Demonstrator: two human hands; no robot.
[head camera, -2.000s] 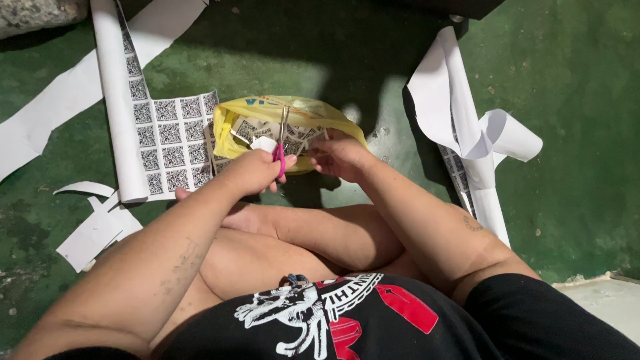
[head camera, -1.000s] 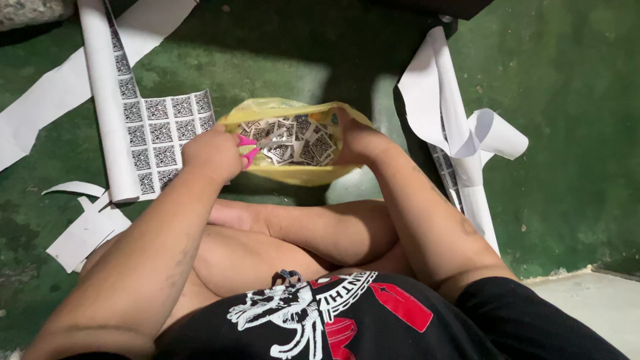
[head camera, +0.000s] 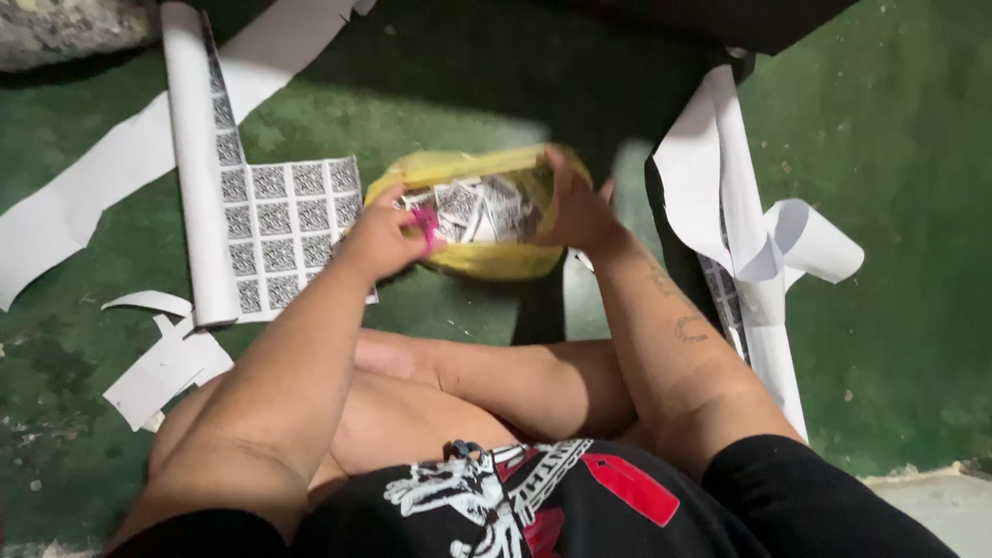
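Note:
A yellow plastic bag (head camera: 496, 262), its mouth spread wide, is held between my two hands above the green floor. Inside it lies a heap of cut paper pieces (head camera: 465, 205) printed with square codes. My left hand (head camera: 380, 240) grips the bag's left edge and also holds scissors with pink handles (head camera: 426, 229); their blades cannot be made out. My right hand (head camera: 577, 205) is closed on the bag's right rim, partly blurred. Left of the bag, a printed sheet of square codes (head camera: 291, 232) extends from a white paper roll (head camera: 198, 170).
Long white paper strips (head camera: 116, 155) lie at the far left, with paper scraps (head camera: 167, 364) below them. At the right is another partly unrolled paper roll (head camera: 756, 256). A stone-like object (head camera: 70, 31) and a dark object (head camera: 697, 15) stand at the top edge.
Two seconds ago the scissors pointed up over the bag in my left hand; now they are at its left edge. My hands have moved apart and the bag's mouth is wider, showing the pieces.

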